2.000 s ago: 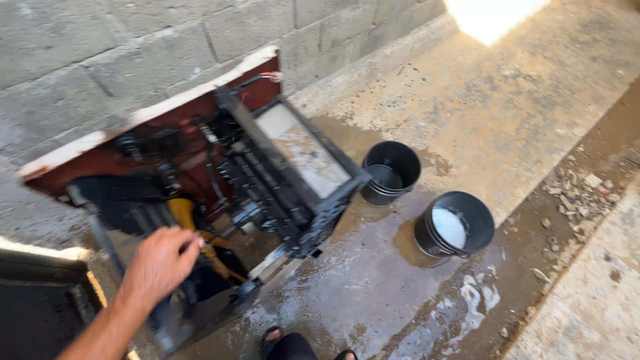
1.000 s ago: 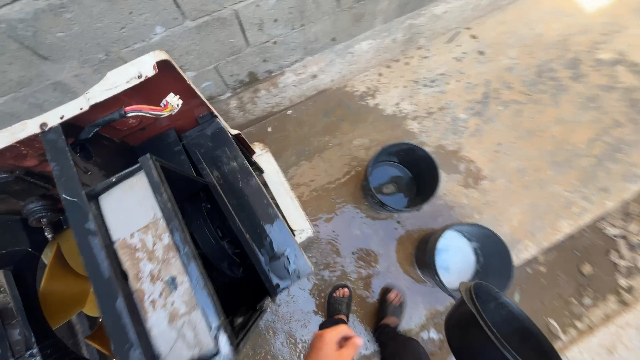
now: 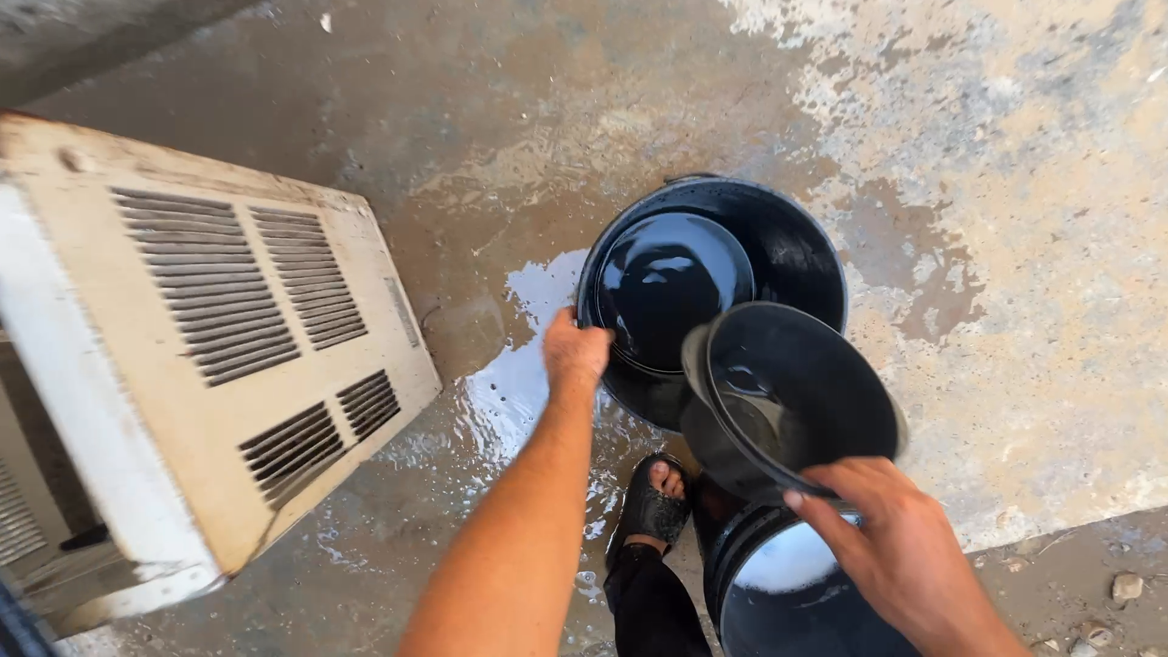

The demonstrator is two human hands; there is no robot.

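Note:
My left hand (image 3: 577, 350) grips the left rim of a black plastic bucket (image 3: 798, 246) that holds water (image 3: 673, 287). My right hand (image 3: 871, 511) pinches the near rim of a smaller black plastic pail (image 3: 808, 392), tilted over the right side of that bucket; a little liquid shows at its bottom. Below it, partly under my right hand, stands another black bucket (image 3: 730, 557) with dark water and whitish foam (image 3: 789, 557).
At the left stands a dirty cream air-conditioner casing (image 3: 214, 365) with louvred vents. My sandalled foot (image 3: 652, 502) is on the wet concrete floor (image 3: 493, 164), close to the buckets. Small stones (image 3: 1127, 586) lie at the lower right.
My left hand has come onto the water bucket's rim. The small pail, at the lower right a second ago, is now over that bucket in my right hand. The view has shifted toward the buckets.

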